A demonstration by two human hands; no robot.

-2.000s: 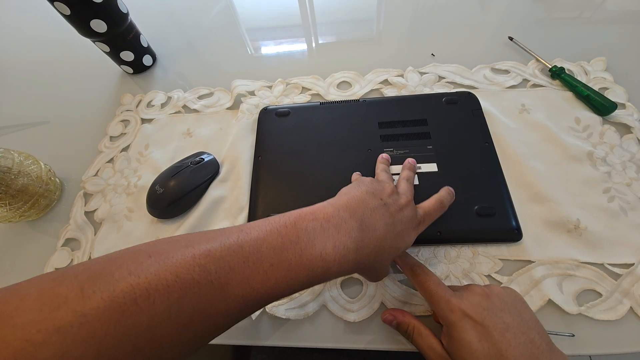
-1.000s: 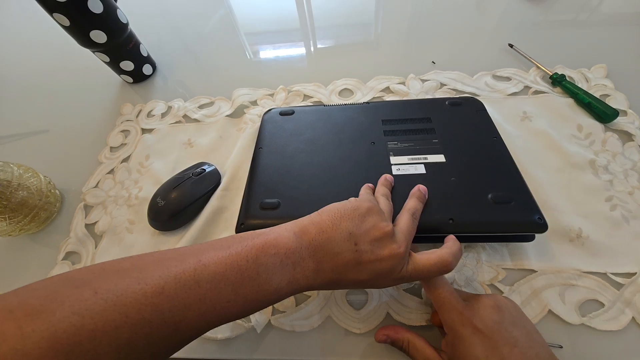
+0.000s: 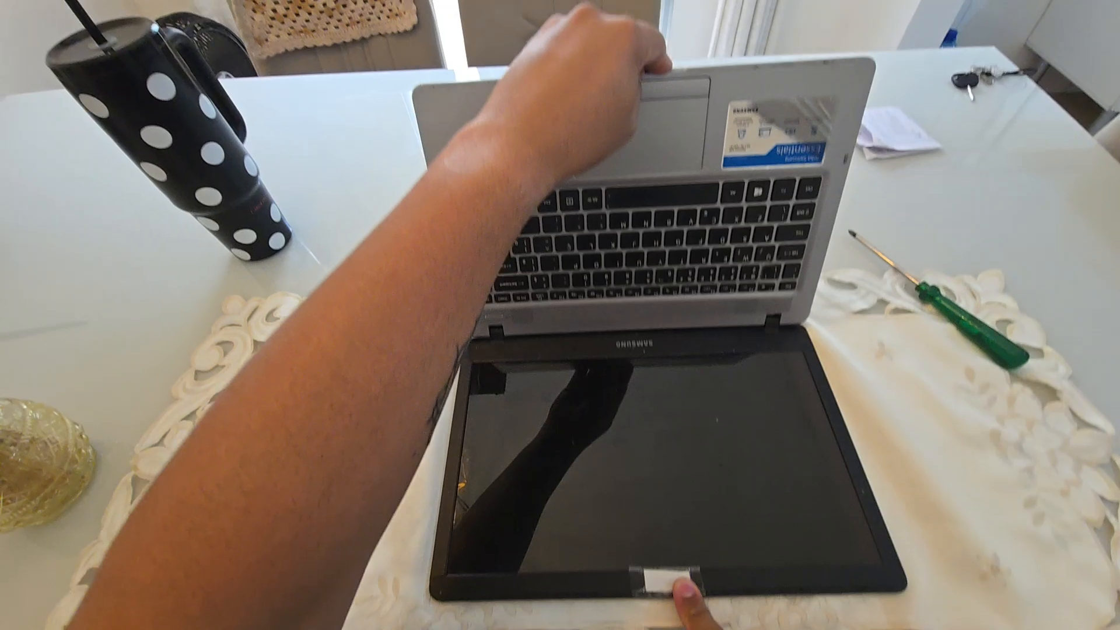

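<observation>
A Samsung laptop stands opened upside down. Its black screen (image 3: 682,455) lies face up on the cloth, and its silver keyboard half (image 3: 787,306) rises upright behind. My left hand (image 3: 577,87) grips the upper edge of the keyboard half near the touchpad (image 3: 674,131); its forearm hides part of the keys. Only a fingertip and part of a finger of my right hand (image 3: 693,605) show, pressing the screen's near bezel beside a white taped patch (image 3: 667,580). The rest of that hand is out of view. A green-handled screwdriver (image 3: 976,328) lies to the right of the laptop.
A black tumbler with white dots (image 3: 157,136) stands at the back left. A yellowish glass object (image 3: 39,464) is at the left edge. Keys (image 3: 966,80) and folded paper (image 3: 899,131) lie at the back right. A white cutwork cloth (image 3: 954,490) lies under the screen.
The laptop was closed with its underside up; now it is opened and its base is raised. My left hand has moved from the underside to the base's upper edge. The view has tilted upward.
</observation>
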